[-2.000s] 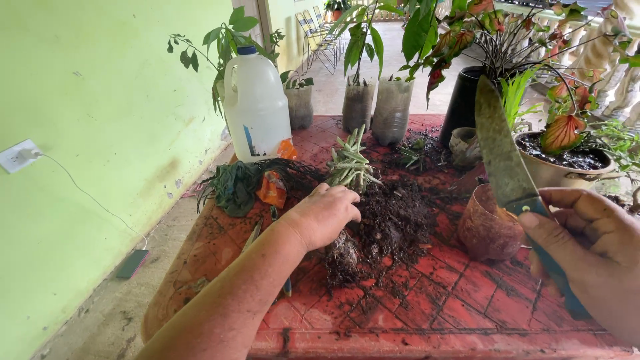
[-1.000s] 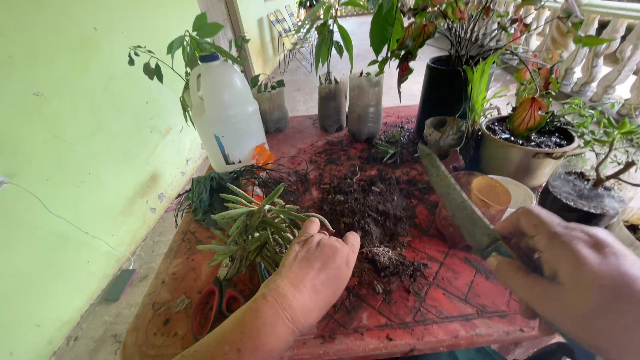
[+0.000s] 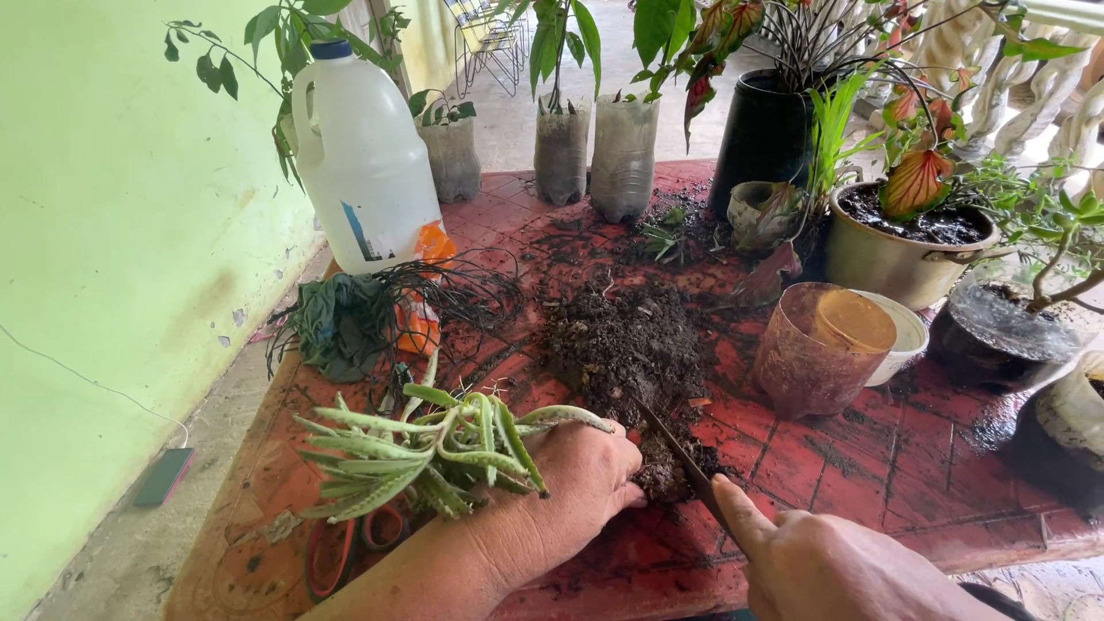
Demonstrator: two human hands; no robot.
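Note:
A green succulent plant lies on its side, its leaves to the left, over my left wrist. My left hand is closed around its base, beside a clump of roots and soil. In my right hand is a knife, edge-on, its index finger along the back of the blade. The blade's tip reaches into the root clump; how deep cannot be told. Just behind lies a heap of dark soil on the red table. The knife's handle is hidden in my palm.
Red-handled scissors lie by my left forearm. A plastic jug, a dark green cloth and black strings are at the left. A reddish cut-bottle pot and a metal pot stand right. Bottle planters line the back.
The knife has come down from its raised position at the right to the root clump. The plant, upright by the soil two seconds ago, is tipped over to the left, with my left hand at its base.

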